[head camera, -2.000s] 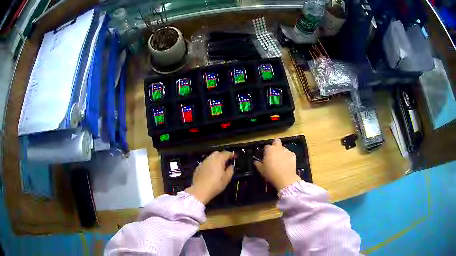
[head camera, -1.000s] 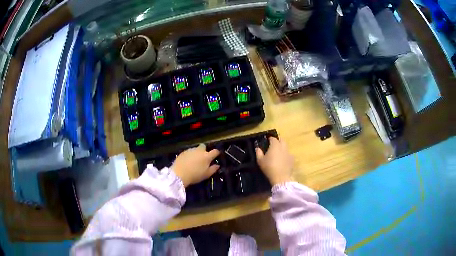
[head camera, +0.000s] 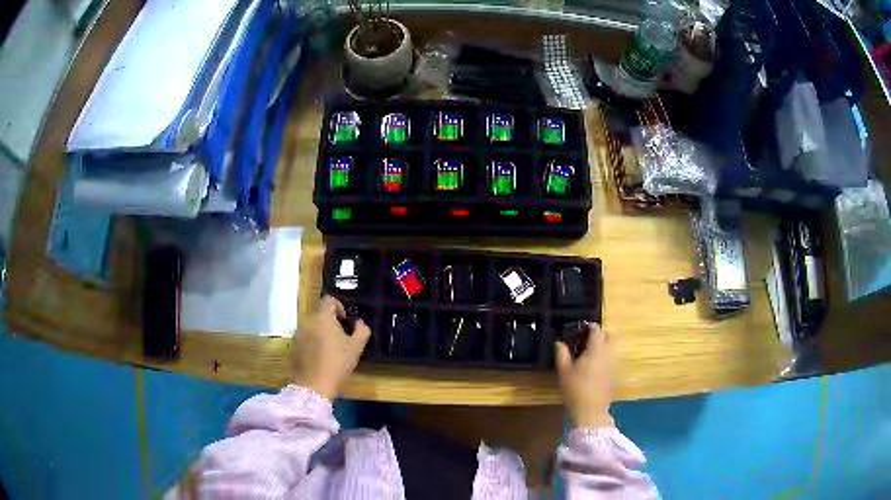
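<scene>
The front black foam tray (head camera: 430, 306) lies on the desk. Its back row holds a lit white unit (head camera: 347, 274), a tilted unit with a red and blue screen (head camera: 407, 278), a dark unit, a tilted white-screen unit (head camera: 517, 284) and another dark unit (head camera: 569, 284). The middle front pockets hold dark units. My left hand (head camera: 337, 337) pinches a dark smartwatch unit at the front left pocket. My right hand (head camera: 577, 354) pinches one at the front right pocket. My fingers partly hide both units.
Stacked trays (head camera: 454, 217) with red and green screens stand behind. A plant pot (head camera: 379, 61) is at the rear, blue folders (head camera: 256, 117), paper (head camera: 244, 283) and a dark phone (head camera: 162, 301) at left. A bagged device (head camera: 724, 262), small black part (head camera: 683, 290) and bottle (head camera: 649, 49) are at right.
My hands have moved apart, from the back row to the front corner pockets. The back row is uncovered, showing lit white and red screens. The camera view has shifted and levelled.
</scene>
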